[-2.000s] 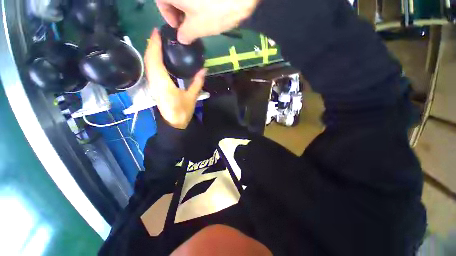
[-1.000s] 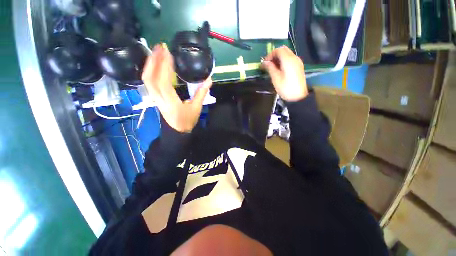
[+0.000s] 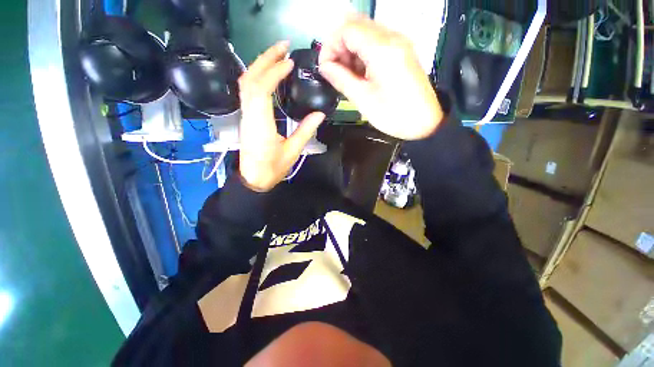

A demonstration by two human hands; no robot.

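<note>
A security camera with a black ball head (image 3: 308, 89) and a white base stands at the bench edge. My left hand (image 3: 269, 122) is at its left side, fingers and thumb spread around it without a closed grip. My right hand (image 3: 380, 79) is just right of the ball's top, its thumb and forefinger bent close together. Whether a small part is between these fingertips cannot be told. Two more black ball heads, one nearer (image 3: 204, 80) and one farther left (image 3: 123, 70), stand in the row on white bases.
More dark camera parts are behind the row. White cables (image 3: 172, 159) hang below the bench edge. A black device (image 3: 470, 79) and a white sheet (image 3: 423, 25) are at the back right. Cartons (image 3: 552, 165) are at right; an open one below holds black-and-white cameras (image 3: 399, 183).
My right hand went from the ball out to the right over the yellow tape, and is now back near the ball. My left hand has loosened from around the ball. The view has shifted.
</note>
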